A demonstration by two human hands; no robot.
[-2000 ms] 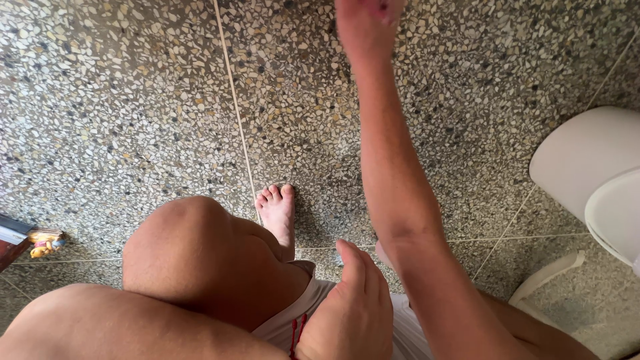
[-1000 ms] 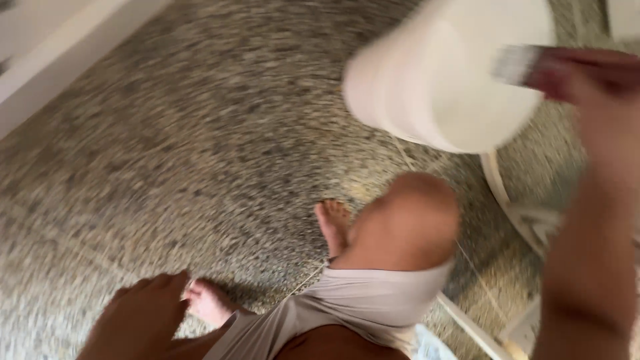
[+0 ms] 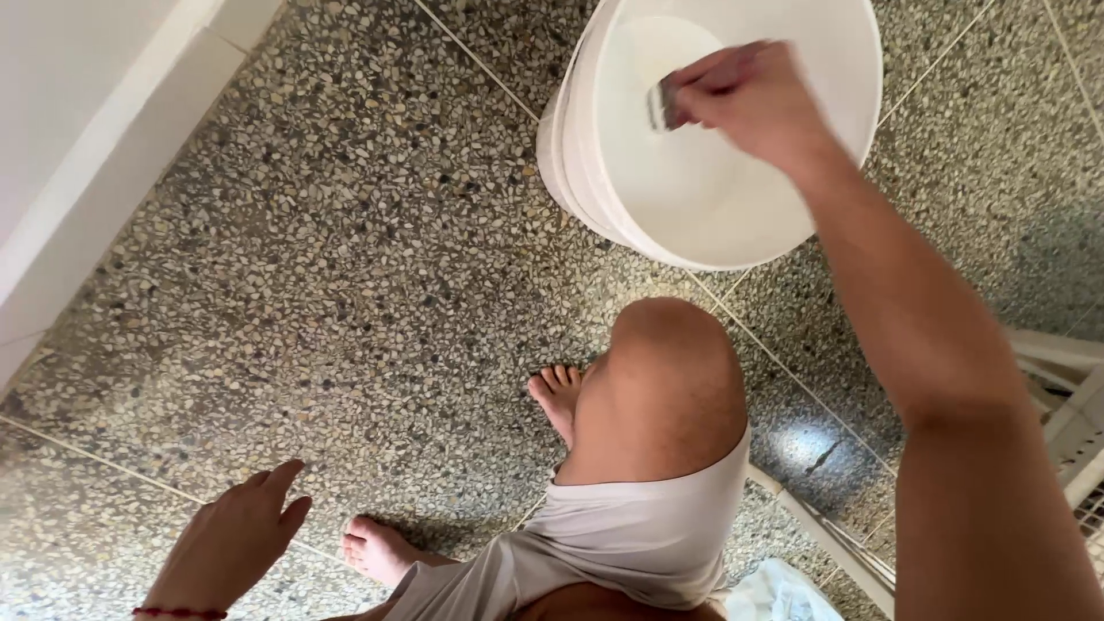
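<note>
A brush with a dark red handle point(image 3: 731, 69) is gripped in my right hand point(image 3: 768, 108), over the mouth of a white plastic bucket point(image 3: 638, 233). Its pale, blurred bristle end point(image 3: 662, 103) points left inside the rim's outline; whether it touches anything in the bucket I cannot tell. The bucket stands on the speckled terrazzo floor point(image 3: 345, 259). At the lower left, my left hand point(image 3: 228, 535) hangs above the floor with its fingers apart and nothing in it, a red cord at the wrist.
A white ledge point(image 3: 129, 164) runs along the upper left. White metal framework point(image 3: 1078, 423) stands at the right edge, and a pale tube point(image 3: 819, 530) lies at the lower right near a light plastic bag point(image 3: 780, 595). My bare feet and bent knee are below the bucket.
The view has swung, bringing the bucket to the upper middle. My right hand, seen right of the bucket a second ago, is now over its opening with the brush. My left hand is away from my leg.
</note>
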